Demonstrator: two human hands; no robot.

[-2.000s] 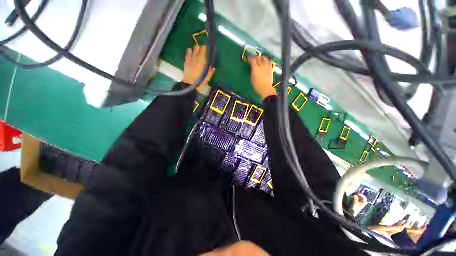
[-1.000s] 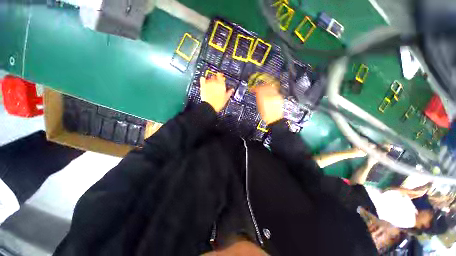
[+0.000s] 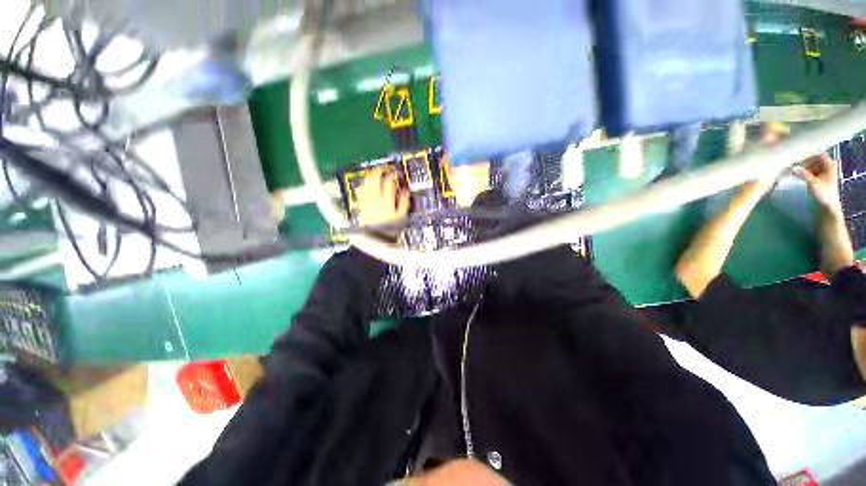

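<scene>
The glossy black blister tray (image 3: pixel 435 275) lies on the green bench in front of me, blurred by glare. Yellow-framed housings sit in its far pockets, one of them (image 3: pixel 418 171) between my hands. My left hand (image 3: pixel 380 197) is over the tray's far left part, beside a yellow frame. My right hand (image 3: pixel 468 182) is at the far edge, touching or beside another yellow frame and partly covered by a blue shape. Whether either hand grips a housing cannot be told. More yellow-framed housings (image 3: pixel 399 107) lie on the green surface beyond.
A pale hose (image 3: pixel 560 228) crosses close to the camera. Blue blocks (image 3: pixel 517 71) hide the far centre. A grey machine (image 3: pixel 223 176) and black cables are at left. A red bin (image 3: pixel 209 384) is below the bench. Another person's arms (image 3: pixel 726 233) are at right.
The view has swung, bringing blue blocks and hose across it. My hands have moved from the tray's middle to its far row of pockets.
</scene>
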